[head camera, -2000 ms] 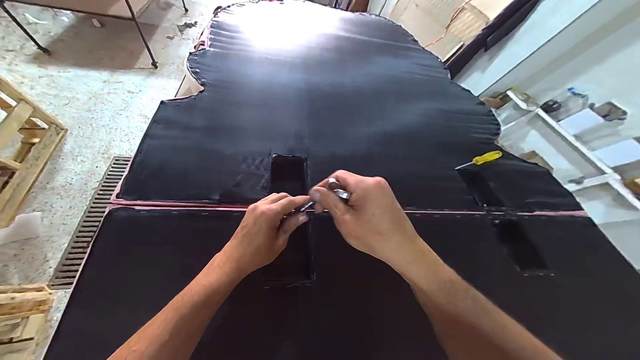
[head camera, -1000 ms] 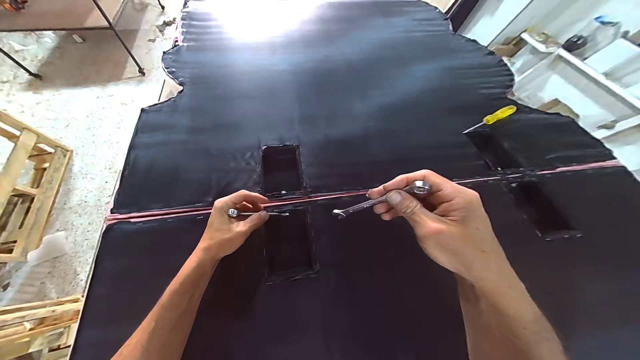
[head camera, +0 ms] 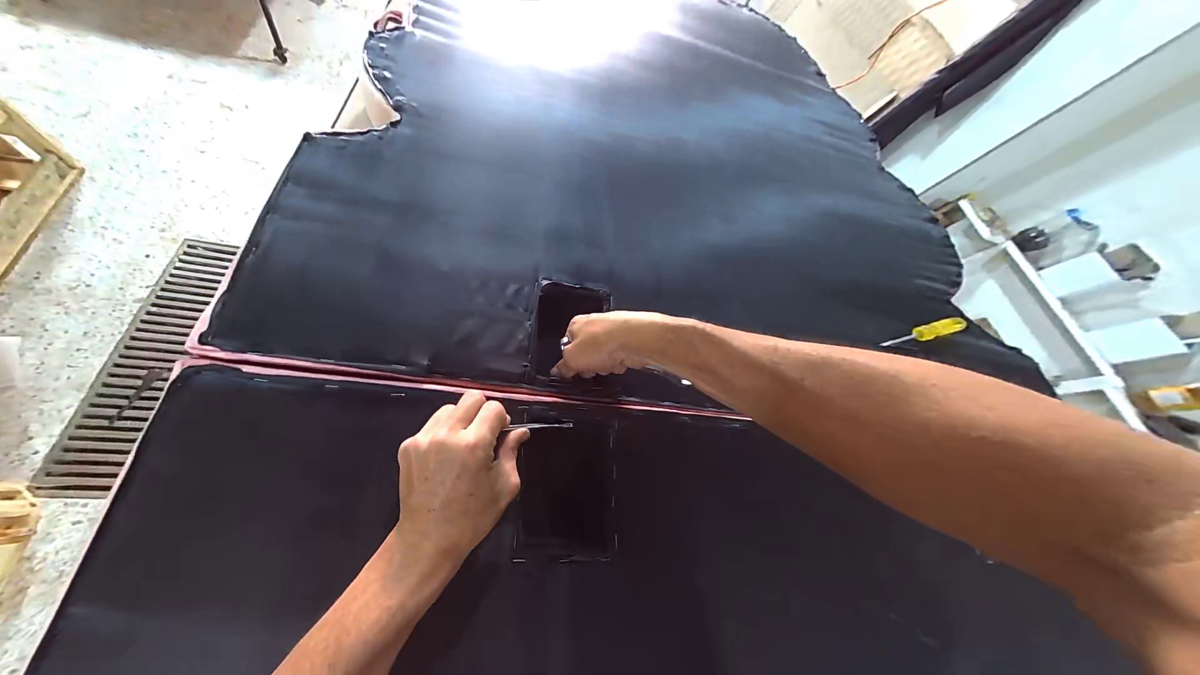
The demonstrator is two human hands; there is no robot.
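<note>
Two panels covered in black fabric, a far one (head camera: 450,234) and a near one (head camera: 281,525), meet along a pink-edged seam (head camera: 441,382). My left hand (head camera: 455,469) grips a slim metal tool (head camera: 548,426), perhaps a wrench, whose end points right over the near rectangular opening (head camera: 567,497). My right hand (head camera: 600,347) reaches across to the far rectangular opening (head camera: 562,309), fingers curled at its lower part. A small bit of metal shows by those fingers; whether it is the wrench seen earlier, I cannot tell. Staples line the near opening.
A yellow-handled screwdriver (head camera: 937,329) lies on the far panel, right of my right forearm. White shelves (head camera: 1059,291) with small items stand at the right. A floor grate (head camera: 141,375) and a wooden pallet (head camera: 37,206) are at the left.
My right hand has moved left, from beside the seam to the far opening. My left hand still holds its metal tool, now over the near opening.
</note>
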